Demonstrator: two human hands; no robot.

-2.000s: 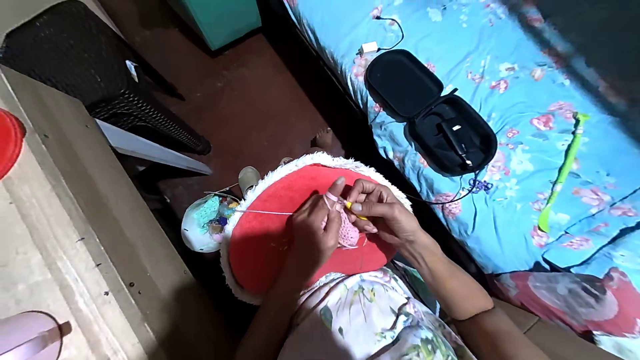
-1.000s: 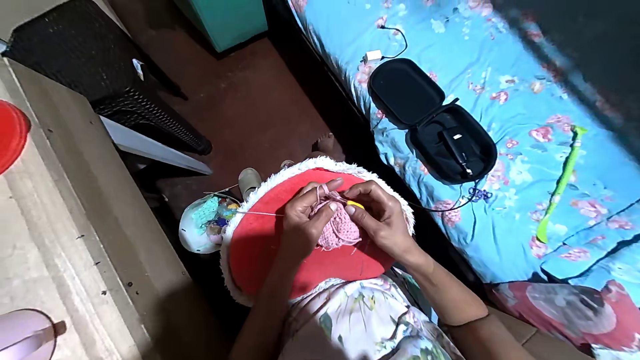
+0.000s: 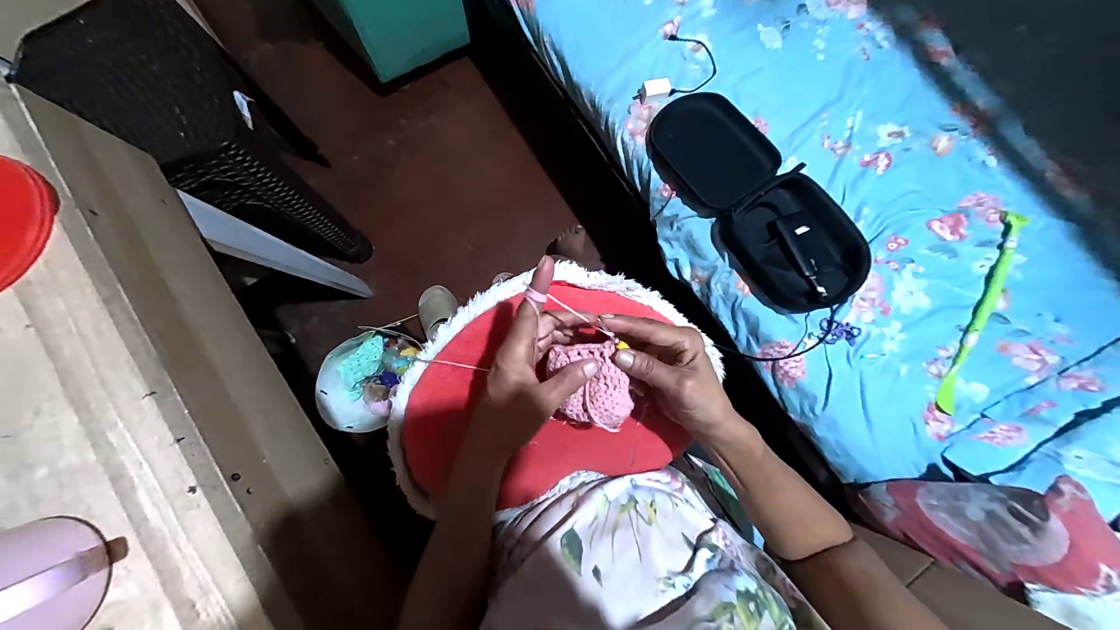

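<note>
A small pink crocheted piece [image 3: 595, 389] is between my hands, above a red cushion [image 3: 551, 455] with a fluffy white edge on my lap. My left hand [image 3: 525, 367] pinches the piece between thumb and fingers, its index finger raised with pink yarn wrapped around it. That yarn [image 3: 573, 311] runs tight from the finger to the top of the work. In my right hand [image 3: 669, 367] is a crochet hook with a yellow handle [image 3: 622, 346], mostly hidden by the fingers. A strand also stretches left toward a white bowl [image 3: 337, 407] of coloured yarn pieces.
Left stands a wooden table [image 3: 105, 367] with a red round item [image 3: 22, 223] and a pinkish mug [image 3: 52, 573]. Beyond it is a black woven stool [image 3: 175, 105]. On the flowered bed sheet [image 3: 927, 350] at right lie an open black case [image 3: 787, 236] and a green stick-like object [image 3: 980, 315].
My left index finger has risen and now stands upright with the yarn stretched from it. The pink piece hangs at a different angle between my hands than one second ago.
</note>
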